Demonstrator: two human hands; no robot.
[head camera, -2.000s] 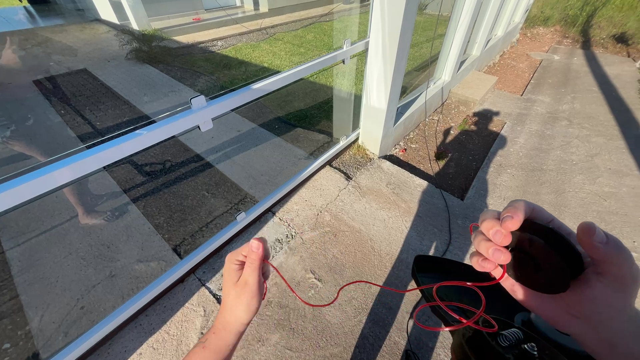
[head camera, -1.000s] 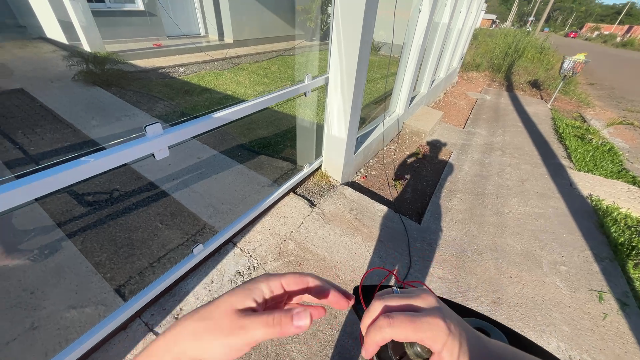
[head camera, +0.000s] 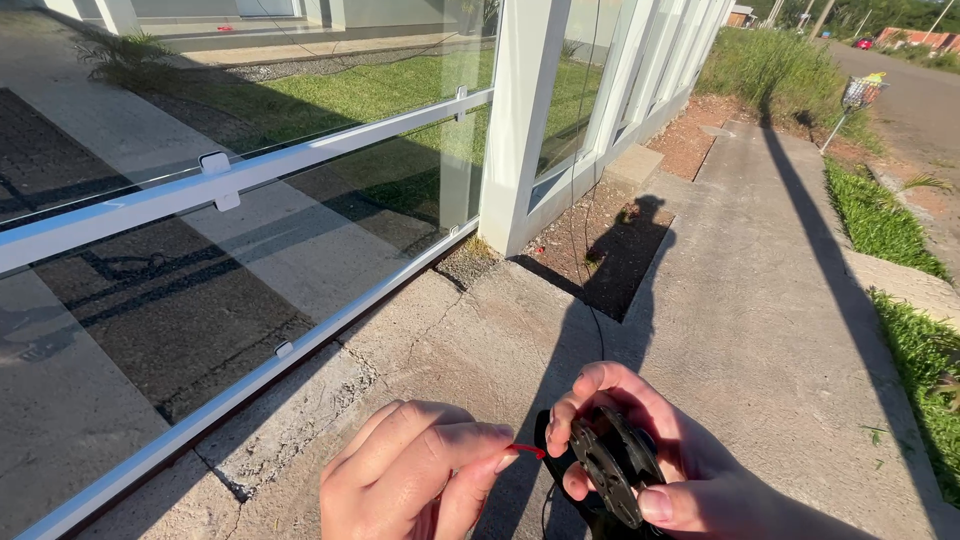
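Note:
My left hand (head camera: 420, 469) pinches a red cord (head camera: 528, 448) between thumb and forefinger, its short hooked end pointing toward the spool. My right hand (head camera: 660, 442) holds a black plastic spool (head camera: 619, 469) by its rims, the flanges turned partly sideways. The fingertips of the two hands are close but apart. Below and behind the spool lies a black object (head camera: 551, 442), mostly hidden by my hands. A thin dark cable (head camera: 600, 337) runs from the soil patch down toward it.
A glass panel fence with a white metal rail (head camera: 322, 154) stands on the left, meeting a white post (head camera: 521, 127). Cracked concrete pavement (head camera: 750, 300) extends ahead, with a soil patch (head camera: 570, 232) beside the wall. Grass (head camera: 885, 217) and a wire basket on a pole (head camera: 861, 94) are at the right.
My left hand, first apart from the right with the red cord stretched between them, has come close beside it. The black spool has turned in my right hand. The view has shifted toward the street.

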